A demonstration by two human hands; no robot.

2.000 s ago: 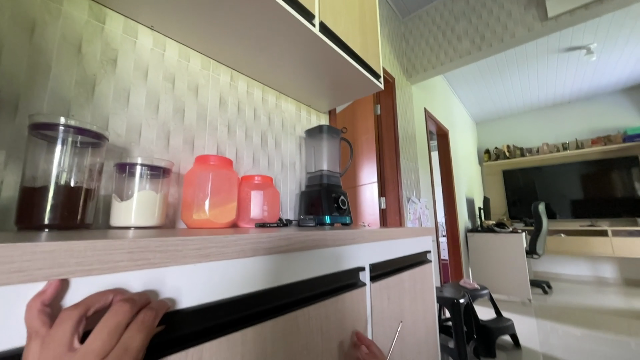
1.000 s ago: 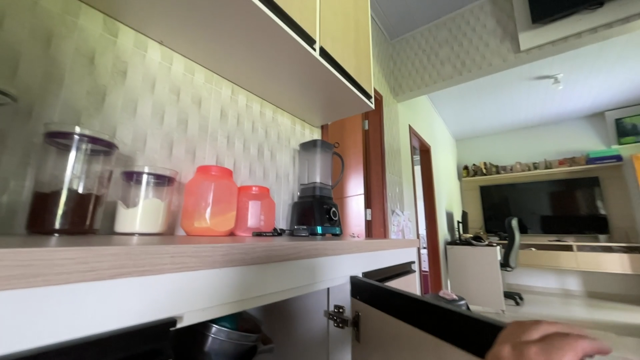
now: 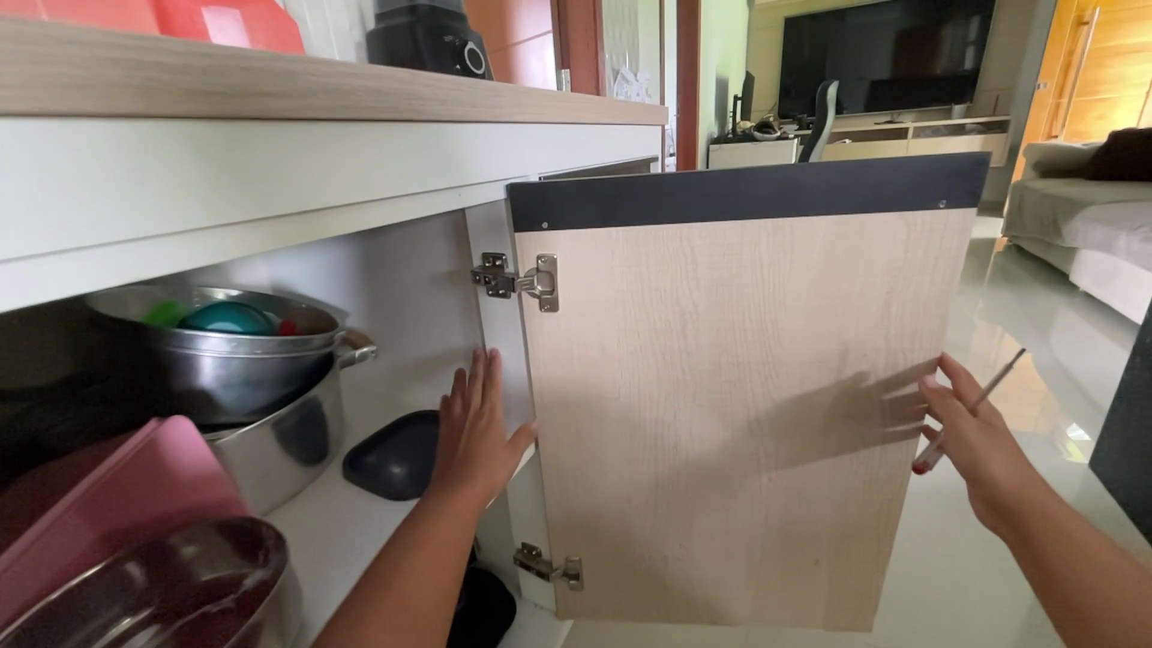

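Observation:
The wooden cabinet door (image 3: 738, 405) stands swung out, with a black strip along its top edge. My left hand (image 3: 477, 432) rests, fingers apart, against the cabinet's white side panel (image 3: 495, 360), between the upper hinge (image 3: 517, 279) and the lower hinge (image 3: 549, 567). At the door's far edge is my right hand (image 3: 976, 441), with a thin screwdriver-like tool (image 3: 1002, 376) held in it; its tip points up and its red end is low by the fingers. Whether the fingers also press on the door edge is hard to tell.
Inside the cabinet are stacked metal pots (image 3: 279, 432), a pink plastic container (image 3: 135, 504), a metal bowl (image 3: 180, 594) and a dark dish (image 3: 391, 454). A blender base (image 3: 427, 40) and red jars (image 3: 225, 22) stand on the countertop (image 3: 360, 94). A sofa (image 3: 1080, 198) is at the right.
The cabinet door, shut two seconds ago, has swung open. My left hand has come into view at the side panel. The view has moved lower and closer to the cabinet.

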